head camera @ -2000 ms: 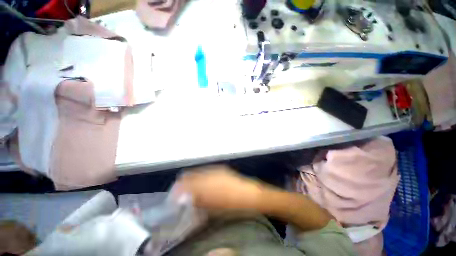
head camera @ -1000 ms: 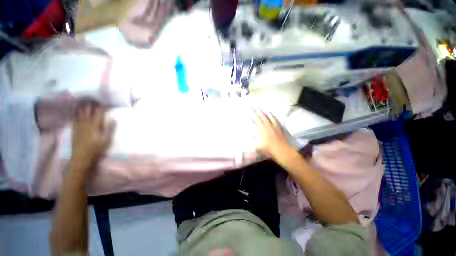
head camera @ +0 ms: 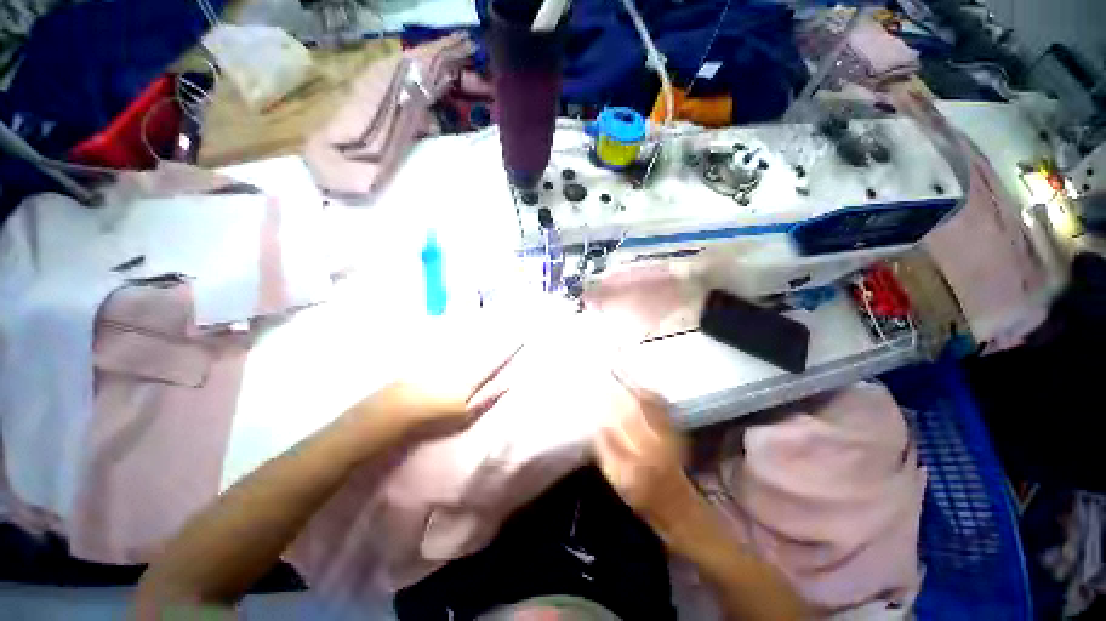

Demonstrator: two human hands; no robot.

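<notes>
A large pink garment panel lies under both hands and hangs over the table's front edge toward the dark lap. Glare whitens its upper part near the needle area of the white sewing machine. My left hand rests on the panel left of the needle, fingers toward the machine and partly lost in glare. My right hand, slightly blurred, is on the panel's right side, fingertips near the needle area. Whether either hand pinches the cloth is unclear. A pink panel with a pocket flap lies at left on white lining.
A bright blue tool lies left of the needle. A black smartphone and red items are at right. Pink panels hang beside a blue crate. Folded pink pieces and a maroon thread cone stand farther back.
The view has tilted up, showing more behind the machine. My left hand has moved from the left pile to near the needle. The pink panel has shifted and bunched between the hands.
</notes>
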